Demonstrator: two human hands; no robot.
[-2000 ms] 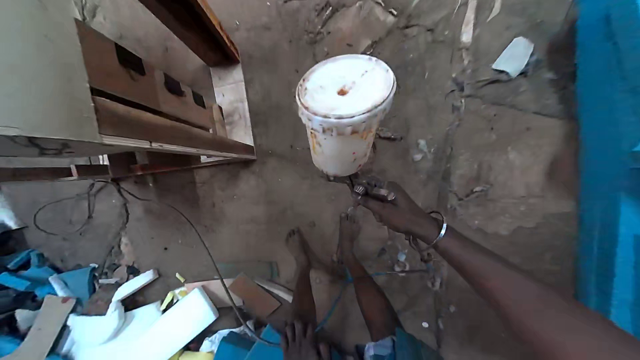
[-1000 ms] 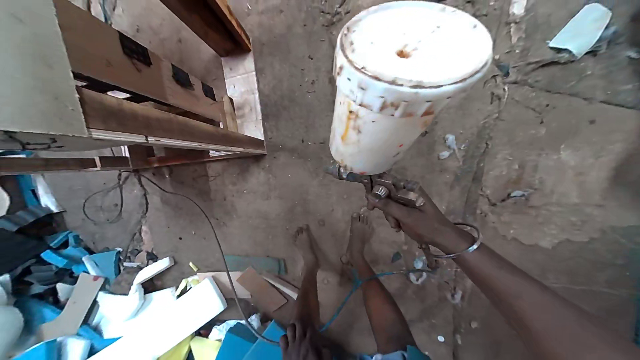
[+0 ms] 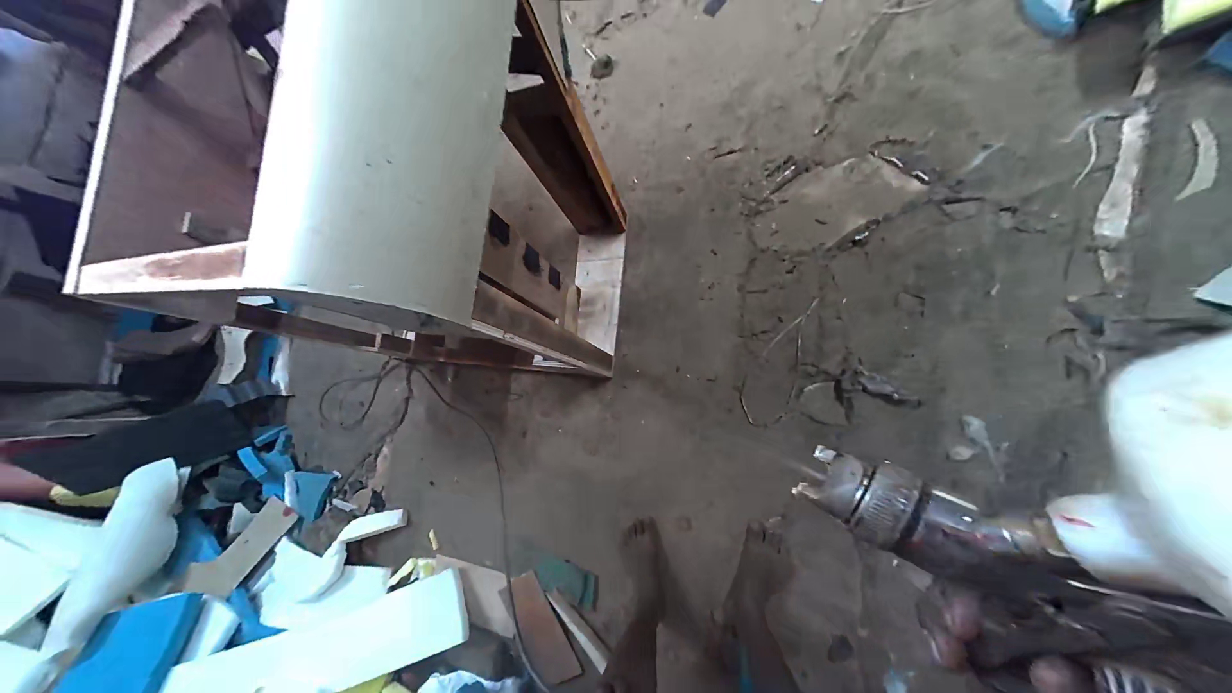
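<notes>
My right hand [image 3: 1039, 626] is closed around a metal spray gun [image 3: 895, 505] at the lower right. The gun's nozzle points left toward the wooden frame, and a faint mist shows at its tip. Its white plastic paint cup [image 3: 1174, 462] is cut off by the right edge. A wooden furniture frame [image 3: 544, 327] with a pale curved panel [image 3: 385, 164] stands at the upper left, apart from the gun. My left hand is out of view; only my bare feet and lower legs show at the bottom.
Foam offcuts [image 3: 337, 626], cardboard and blue scraps lie heaped at the lower left. A thin cable [image 3: 496, 452] runs across the floor beside them. The concrete floor [image 3: 693, 308] is cracked, with bits of debris. Blue and yellow pieces [image 3: 1054, 14] show at the top right.
The spray gun has turned from upright-looking to pointing left and has moved to the right of the view, nearer the camera. The view has shifted toward the furniture. My left hand has left the view.
</notes>
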